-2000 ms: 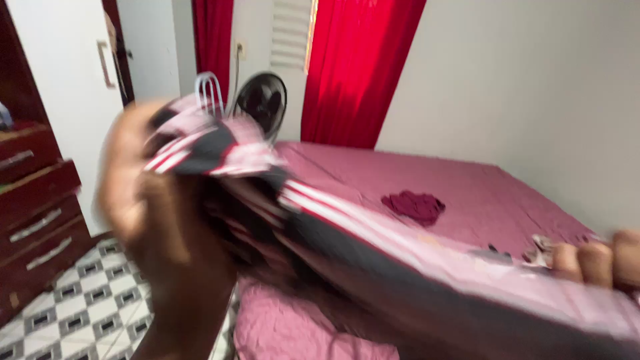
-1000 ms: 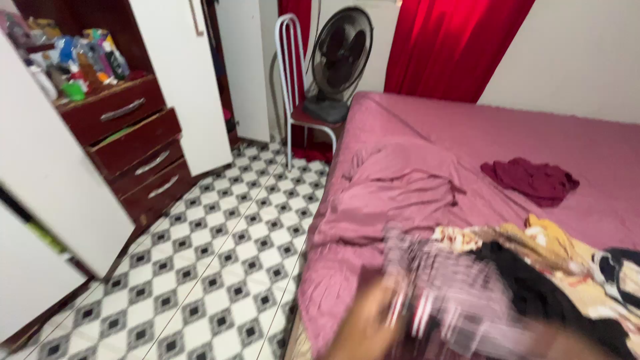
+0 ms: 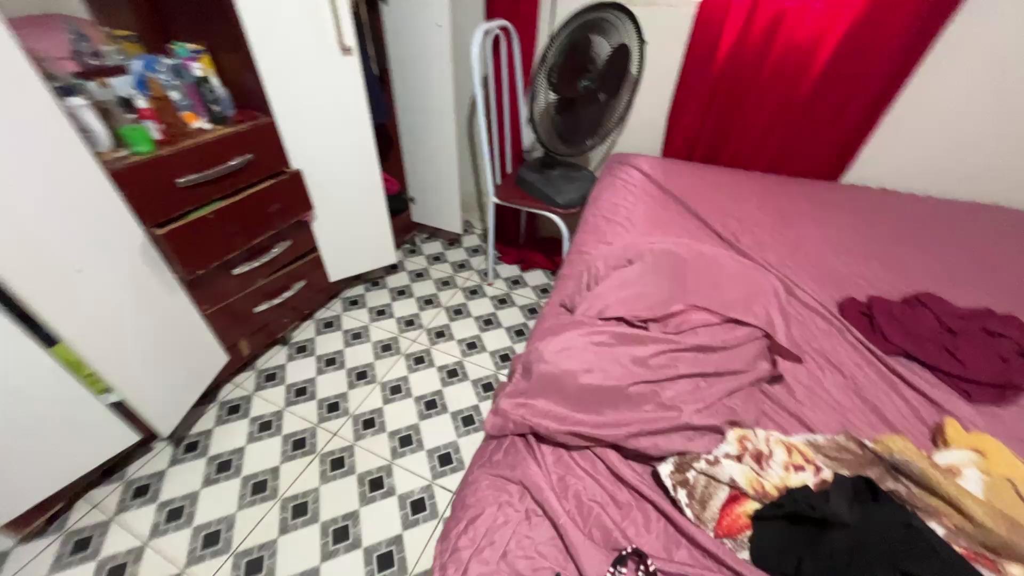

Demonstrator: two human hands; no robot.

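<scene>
Neither my left hand nor my right hand shows in the head view now. Rumpled pink sheeting (image 3: 656,376) covers the bed, with a dark maroon cloth (image 3: 944,340) crumpled on it at the right. Near the lower right lie a black cloth (image 3: 848,532) and a patterned brown and cream fabric (image 3: 776,456), with a yellow cloth (image 3: 988,460) beside them. A small piece of dark and white patterned cloth (image 3: 632,562) just shows at the bottom edge; the rest of it is cut off.
A black fan (image 3: 588,88) stands on a metal-framed chair (image 3: 494,104) beside the bed. At the left, a dark red drawer unit (image 3: 240,208) holds bottles on top, between white wardrobe doors (image 3: 320,144). Checkered tile floor (image 3: 360,384) runs between wardrobe and bed.
Both hands, which held a striped dark and pink garment two seconds ago and were low in view one second ago, have left the view. The view has swung down and left since the first frame.
</scene>
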